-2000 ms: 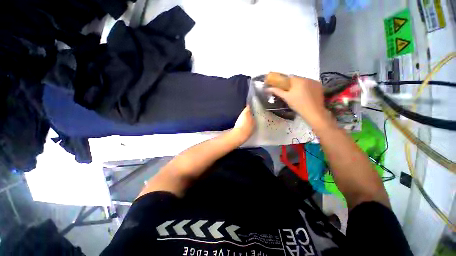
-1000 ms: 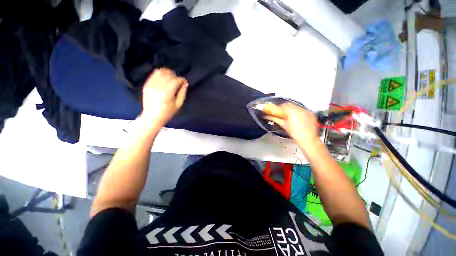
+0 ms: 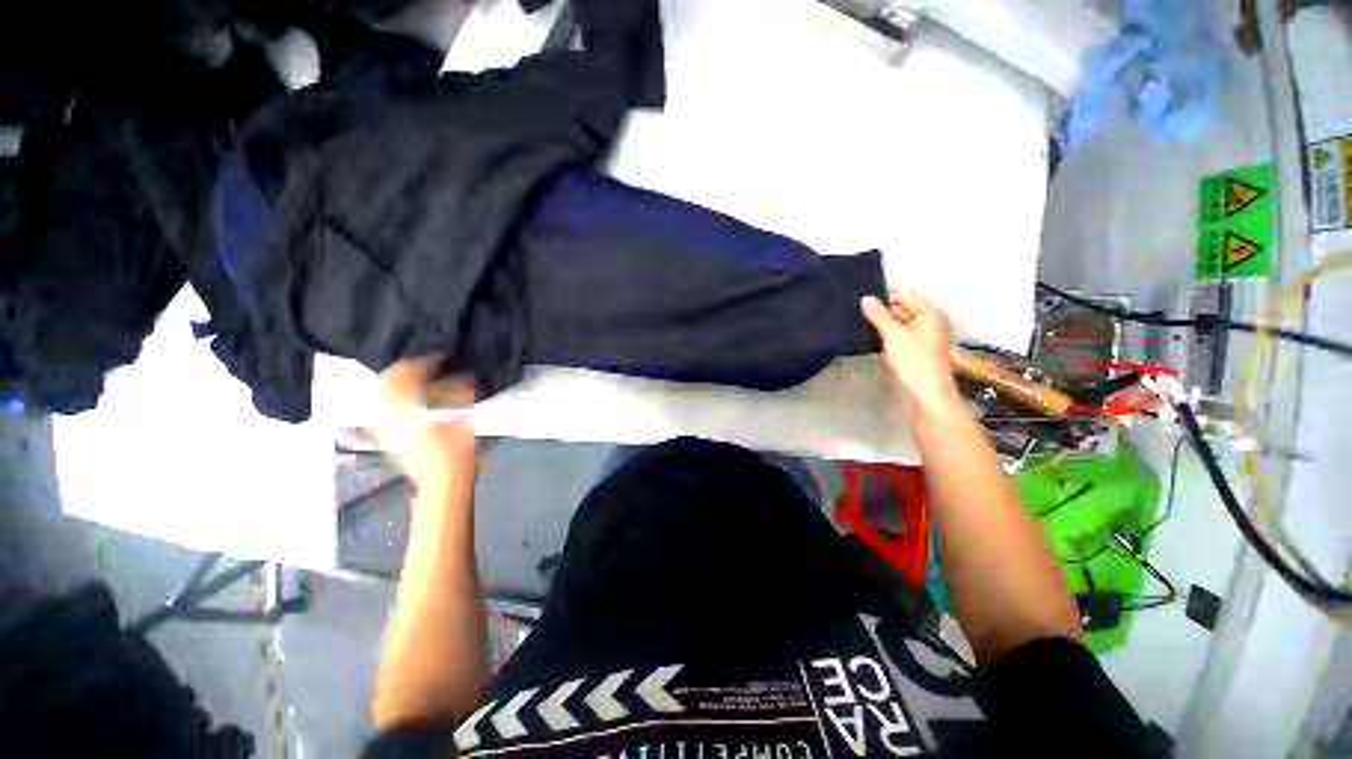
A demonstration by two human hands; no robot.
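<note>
A black garment [image 3: 401,193] lies bunched over the navy pressing board, with its sleeve [image 3: 682,304] stretched along the board to the right. Blue board cloth [image 3: 653,215] shows along the sleeve's far edge. My right hand [image 3: 908,329] pinches the sleeve's end at the board's right tip. My left hand [image 3: 430,415] is blurred at the near edge of the bunched garment; its grip cannot be made out. The steam iron [image 3: 1016,381] sits at the table's right end, its tan handle showing beside my right wrist.
The board is over a white table [image 3: 860,148]. A black hose [image 3: 1238,497] and yellowish lines run at the right. A green bag [image 3: 1090,519] and a red item [image 3: 887,512] are below the table's right end. Dark garments [image 3: 89,252] hang or lie at left.
My right hand has let go of the iron, now at the right end, and taken the sleeve end. My left hand has moved down and left. The garment has shifted, showing blue board along the far side.
</note>
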